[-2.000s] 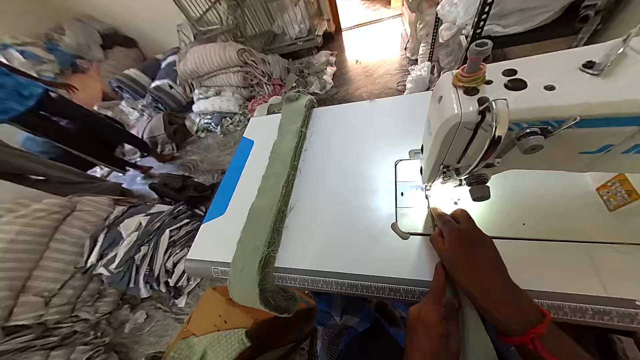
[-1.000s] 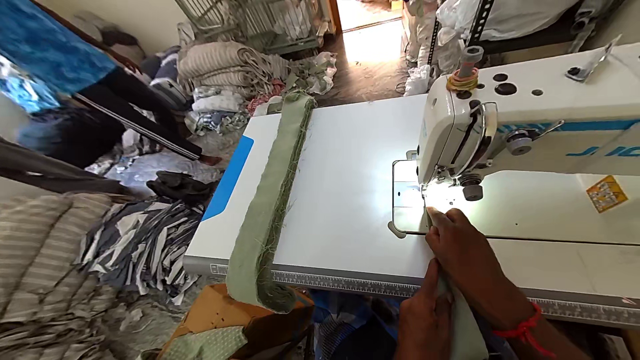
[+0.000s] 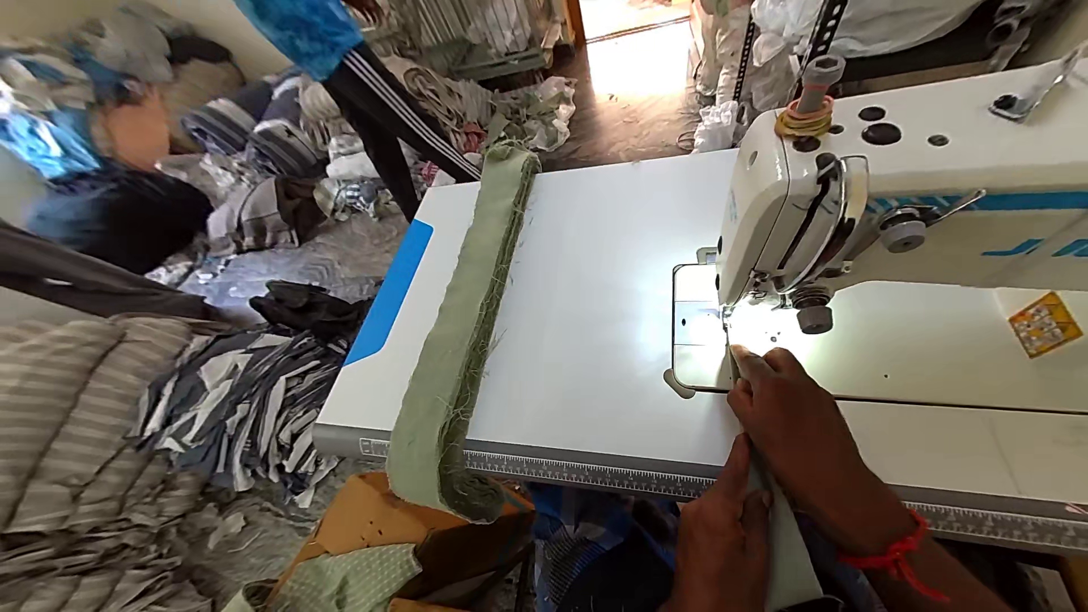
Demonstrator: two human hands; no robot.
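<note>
An industrial sewing machine (image 3: pixel 799 204) stands on a white table, its lamp lighting the needle area. A narrow green fabric strip (image 3: pixel 786 544) runs from below the table's front edge up to the presser foot. My right hand (image 3: pixel 790 416), with a red thread at the wrist, presses the strip with its fingertips just in front of the foot. Lower down, my left hand (image 3: pixel 722 535) grips the same strip between thumb and fingers at the table edge. A stack of green fabric strips with frayed edges (image 3: pixel 467 323) lies across the table to the left and hangs over its front edge.
A measuring scale (image 3: pixel 595 478) runs along the table's front edge. Below it is a cardboard box (image 3: pixel 374 518) with green dotted cloth. Striped cloth scraps (image 3: pixel 246 399) and fabric piles cover the floor at the left. A person in black trousers (image 3: pixel 374 110) stands beyond the table.
The person at the left has moved from a bent posture to standing nearer the table's far left corner. Both my hands remain on the strip at the machine.
</note>
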